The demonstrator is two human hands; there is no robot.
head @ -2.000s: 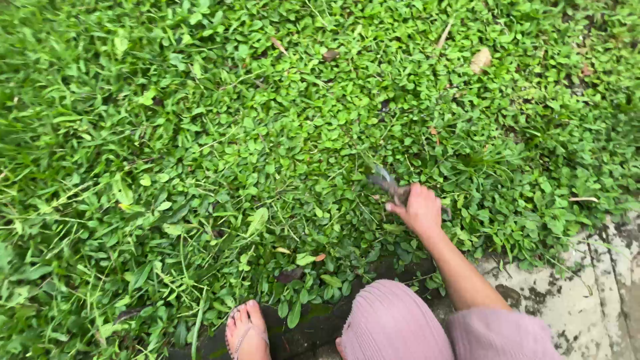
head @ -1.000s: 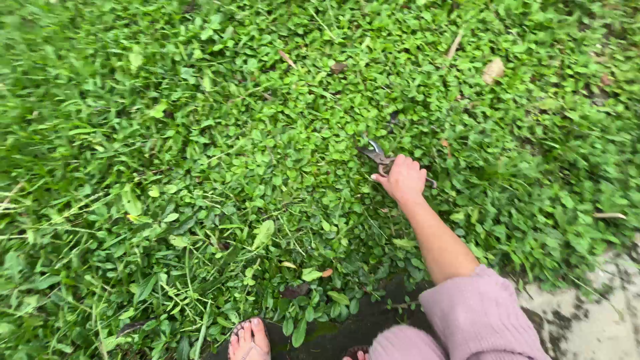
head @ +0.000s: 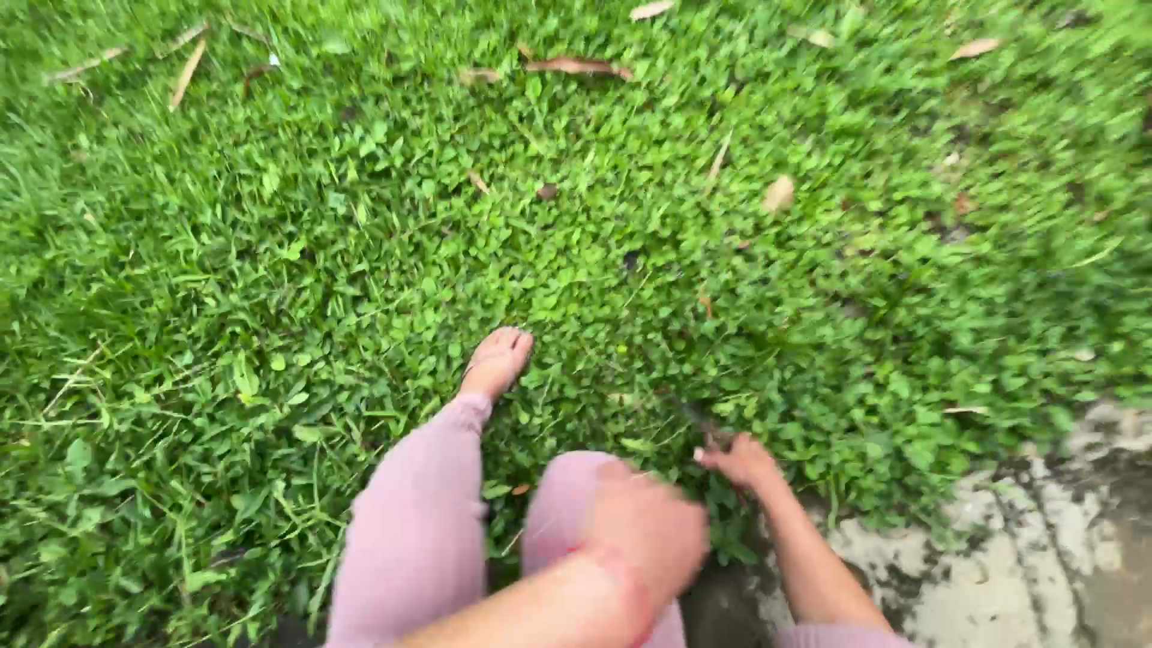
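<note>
My right hand [head: 742, 463] is low over the green ground plants [head: 576, 270], closed around the handles of pruning shears [head: 711, 434], whose blades point up and left into the leaves and are blurred. My left hand [head: 648, 526] is blurred by motion in front of my knee, left of my right hand. Its fingers are curled, and whether it holds anything cannot be made out. A red mark or band shows at the left wrist.
My foot [head: 499, 360] in a sandal stands among the plants. A stained concrete edge [head: 972, 558] lies at the lower right. Dry leaves [head: 580, 67] and a pale leaf [head: 778, 193] are scattered on the greenery. My legs in pink trousers [head: 418, 531] fill the lower middle.
My left hand has come into view from below. My foot has moved forward onto the plants. The shears remain in my right hand. The view now takes in more ground ahead.
</note>
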